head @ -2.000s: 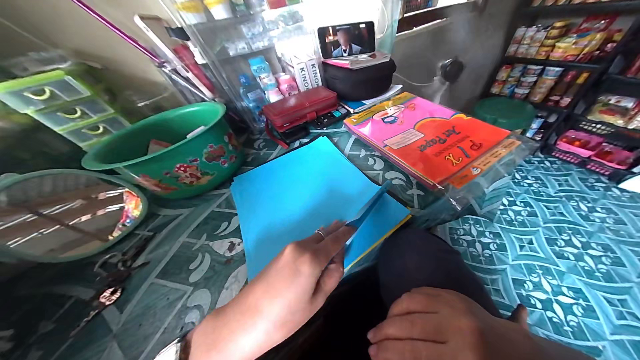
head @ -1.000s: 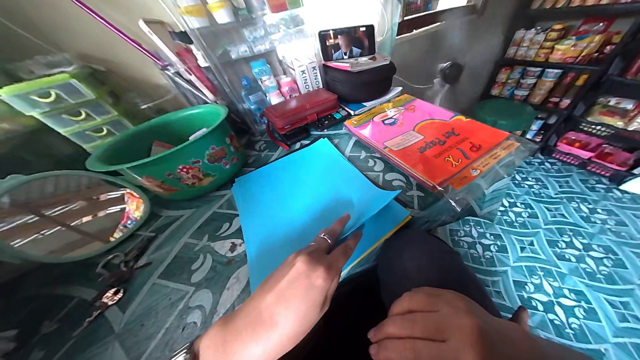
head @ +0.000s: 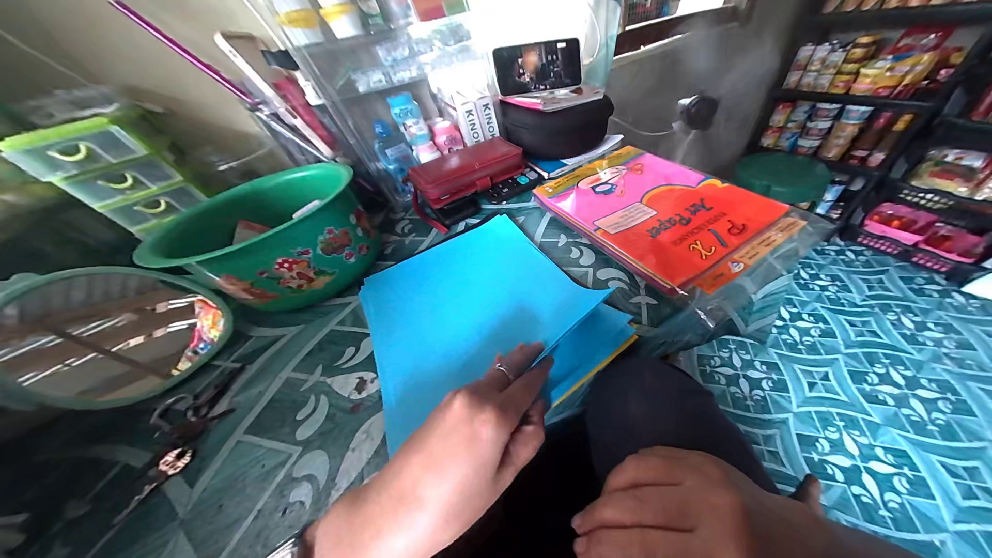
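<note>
A stack of blue paper sheets (head: 465,302) lies on the patterned teal table cover, with a yellow edge showing at its lower right. My left hand (head: 480,426), wearing a ring, is on the lower right edge of the stack, its fingers pinching the edge of the upper sheets, whose right corner lifts a little from the sheets below. My right hand (head: 674,504) rests on my knee in dark cloth (head: 659,403), fingers together and holding no sheet. A plastic-wrapped pack of art paper (head: 666,217) in pink and orange lies at the upper right of the stack.
A green basin (head: 263,240), a round mirror (head: 108,333) and dark scissors (head: 182,442) are at the left. Behind the stack are a red wallet (head: 469,167), a remote control (head: 511,186) and a phone (head: 537,67) propped on a black case (head: 554,128). Stocked shelves (head: 852,93) stand at the right.
Two seconds ago the right edge of the upper sheets was raised higher by my left hand; now it is lower and flatter. My right hand has stayed on the knee.
</note>
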